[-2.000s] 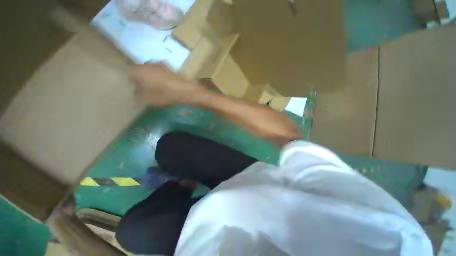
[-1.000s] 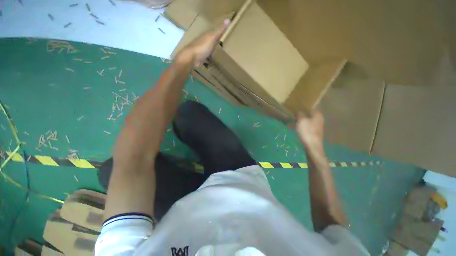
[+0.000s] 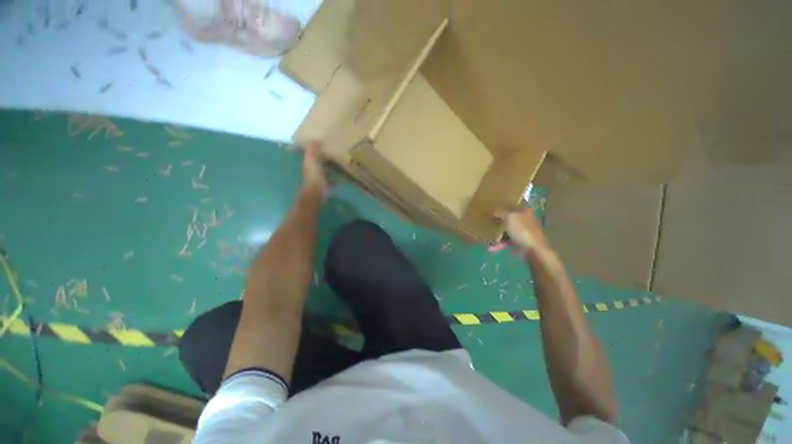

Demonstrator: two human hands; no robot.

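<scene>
A nested stack of boxes [image 3: 425, 143] lies in front of me, with raised walls, layered edges at the near side and a wide lid [image 3: 599, 78] spreading to the upper right. My left hand [image 3: 315, 166] is at the stack's left near corner, its fingers partly hidden by the board. My right hand [image 3: 519, 230] grips the right near corner, with fingers over the wall edge.
Green floor [image 3: 130, 234] with scraps and striped tape [image 3: 130, 336]. A white floor sheet [image 3: 174, 78] and a person's bare foot [image 3: 247, 28] are at upper left. A flat brown board [image 3: 599, 230] lies at right. More cardboard pieces are at bottom left [image 3: 143, 425] and lower right [image 3: 734, 381].
Two seconds ago my hands held a box at the left; it then moved right onto the boxes. Since one second ago, my left hand has moved down from the wall top to the near corner.
</scene>
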